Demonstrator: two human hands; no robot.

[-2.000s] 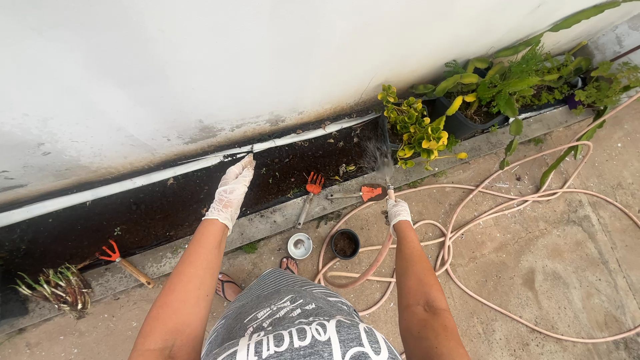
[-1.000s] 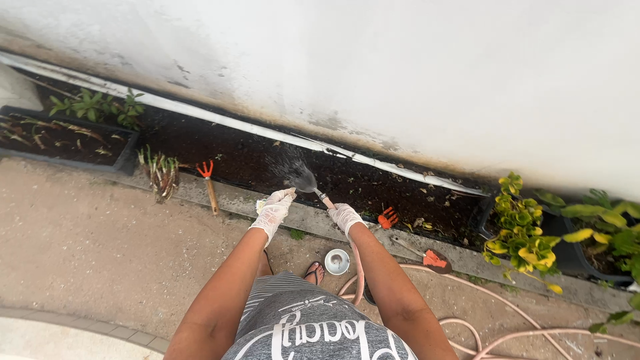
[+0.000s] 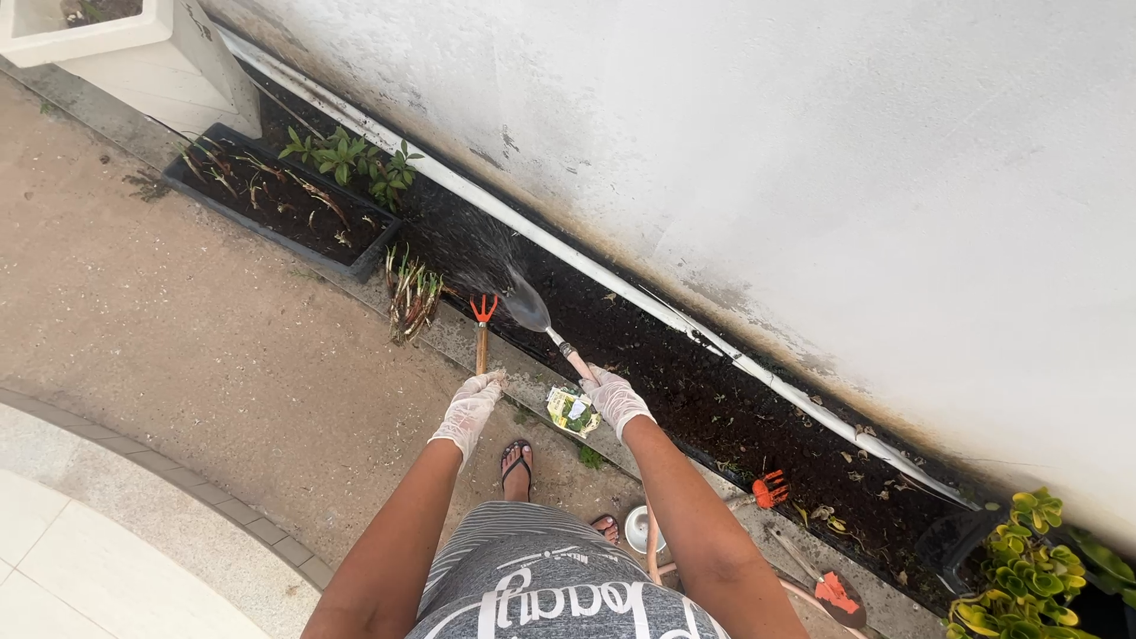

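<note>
My right hand (image 3: 614,401), in a translucent white glove, grips the end of a pink garden hose (image 3: 580,362). Water fans out from its metal nozzle (image 3: 561,342) over dark soil (image 3: 683,390) in the bed along the wall. My left hand (image 3: 470,408), gloved alike, has its fingers at the lower end of the wooden handle of an orange hand cultivator (image 3: 482,342); whether they hold it or only overlap it in view cannot be told. A bundle of uprooted plant stems (image 3: 414,297) lies left of the cultivator. A printed seed packet (image 3: 574,412) lies between my hands.
A black trough planter (image 3: 284,240) with cut stems and a tall white planter (image 3: 169,71) stand at upper left. A white pipe (image 3: 532,231) runs along the wall. An orange hand fork (image 3: 770,489), a trowel (image 3: 838,596), a white bowl (image 3: 642,529) and hose loops lie lower right.
The view has swung left along the bed. My left hand has moved from beside the spray to the cultivator's handle. The spray now falls nearer the trough planter.
</note>
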